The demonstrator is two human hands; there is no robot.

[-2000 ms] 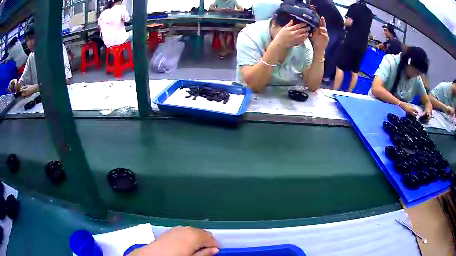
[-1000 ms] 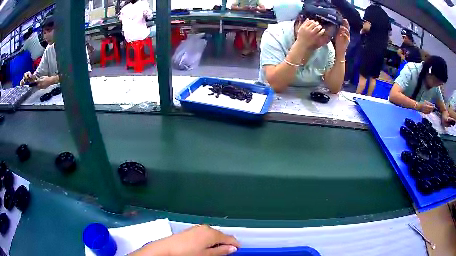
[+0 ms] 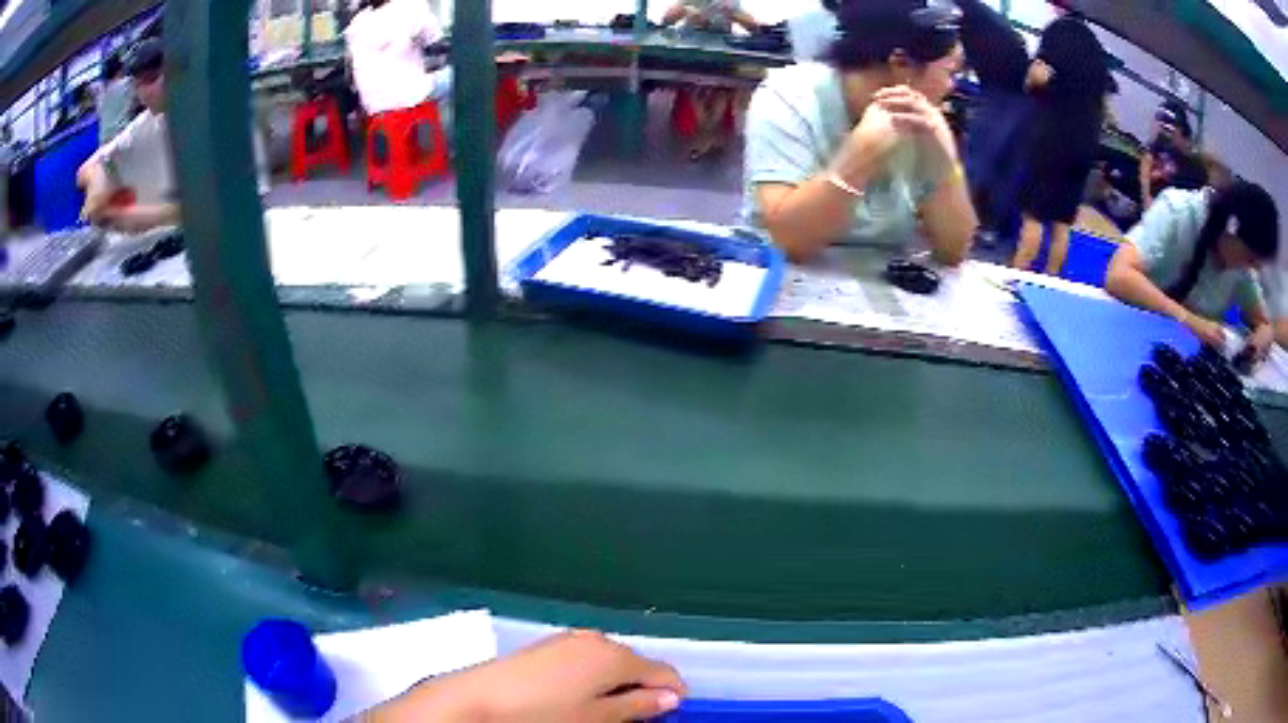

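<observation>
My left hand (image 3: 558,681) comes in from the bottom edge, bare, its fingers curled at the left end of the near blue tray. The hand is cut off by the frame edge, and whether it holds anything is hidden. The tray shows only its far rim (image 3: 791,709); its inside is out of view. My right hand is not in view. A blue cup (image 3: 290,667) stands left of my hand, beside white paper (image 3: 410,653).
The green belt (image 3: 706,466) carries black housings (image 3: 363,477) at left, behind a green post (image 3: 233,283). Across it are a blue tray (image 3: 650,318) of black pieces, a seated person (image 3: 848,156) and a blue sheet (image 3: 1095,396) with housings. Tweezers (image 3: 1194,678) lie at right.
The view has shifted, so the scene sits further right than at first. The person opposite has lowered their hands from the head and clasped them. My left hand stays by the tray.
</observation>
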